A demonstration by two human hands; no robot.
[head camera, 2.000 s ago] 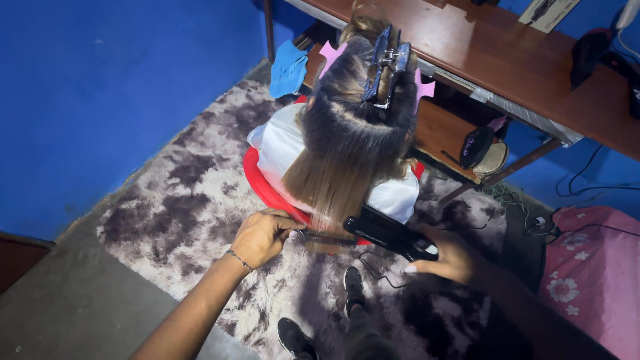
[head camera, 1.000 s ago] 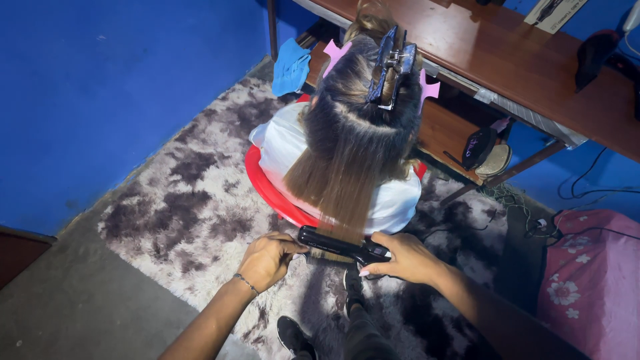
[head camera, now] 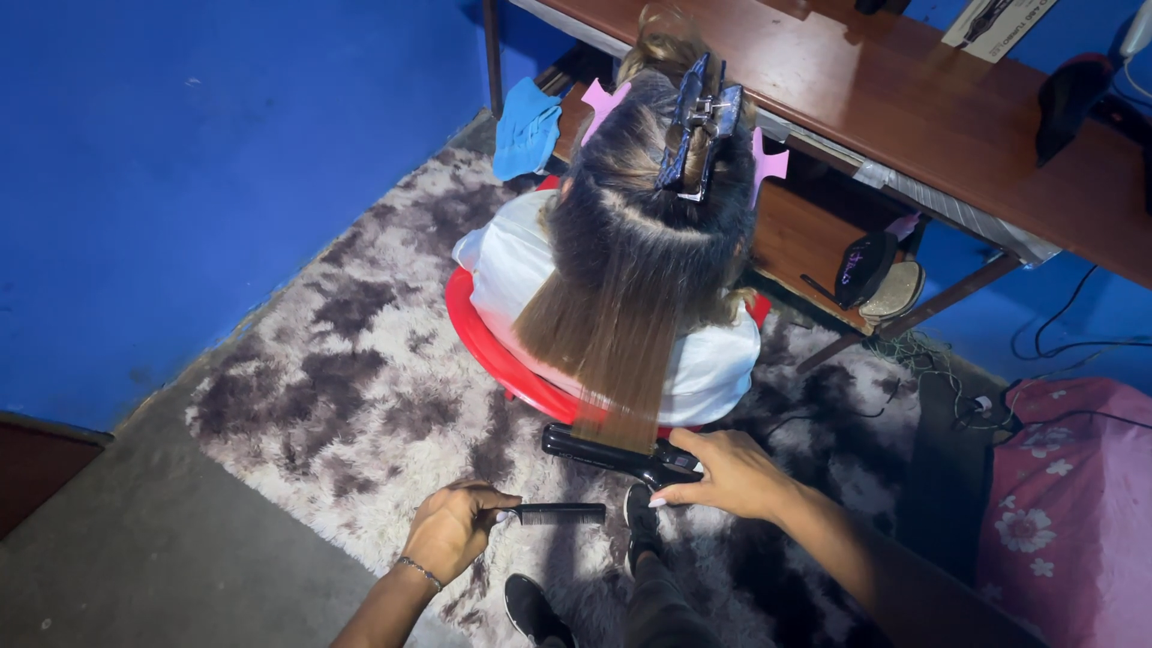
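Note:
A seated person's long brown hair (head camera: 621,333) hangs down their back over a white cape (head camera: 513,256). My right hand (head camera: 733,472) holds a black hair straightener (head camera: 603,453), its plates around the ends of a strand. Below and to the left, my left hand (head camera: 457,526) holds a black comb (head camera: 562,514) by its thin handle, apart from the hair. A dark blue claw clip (head camera: 705,121) holds the upper hair, with a pink clip (head camera: 602,106) on the left side and another pink clip (head camera: 768,167) on the right.
The person sits on a red chair (head camera: 504,364) on a shaggy rug (head camera: 360,387). Beyond stands a wooden table (head camera: 900,99) bearing a box (head camera: 999,25) and a dark hair dryer (head camera: 1071,99). Cables lie at the right, near a pink floral cloth (head camera: 1062,513). My shoes are below.
The straightener first moved onto the hair near the ends, and is now at the tips. The comb, just below the straightener a second ago, is now apart from it, lower in view.

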